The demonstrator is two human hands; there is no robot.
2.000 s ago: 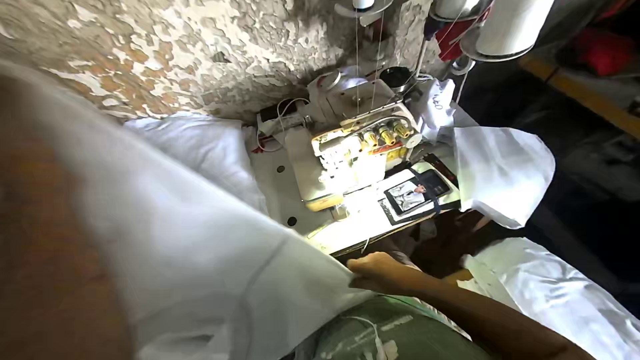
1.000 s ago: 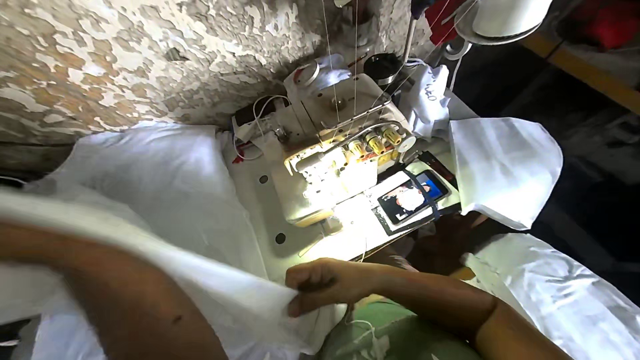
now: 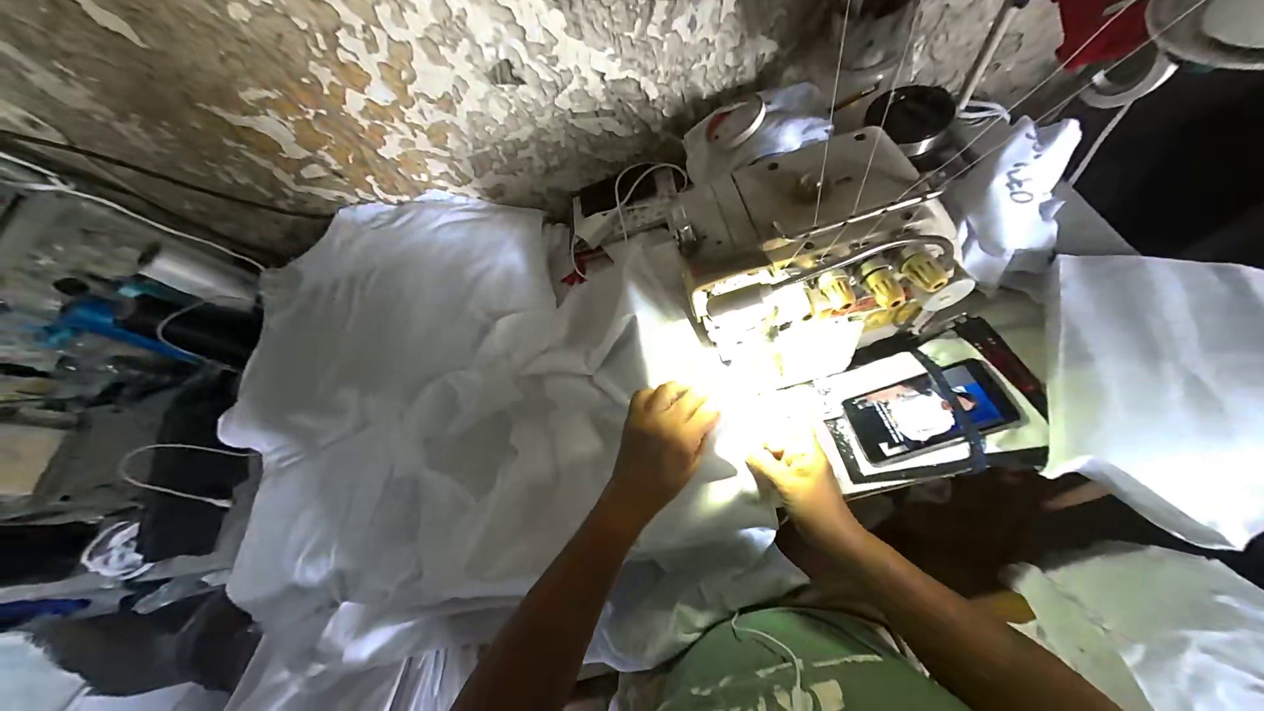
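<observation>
White fabric spreads over the left of the machine table and runs under my hands. Fingers curled, my left hand grips the fabric just left of the sewing machine's needle area. My right hand pinches the fabric's edge close beside it, at the table's front edge. The sewing machine, an overlock type with yellow tension dials, stands right behind both hands. Its bright lamp glare hides the needle, the presser foot and the fingertips' exact contact.
A smartphone is strapped on the machine's right side. White cloth pieces hang at the right, with more white fabric below. A peeling wall rises behind. Threads run down to the machine. Cables and clutter lie at the far left.
My left arm, earlier stretched across the left with raised fabric, is now at the machine beside my right hand. The fabric has come down onto the table. My right hand has moved nearer the needle area.
</observation>
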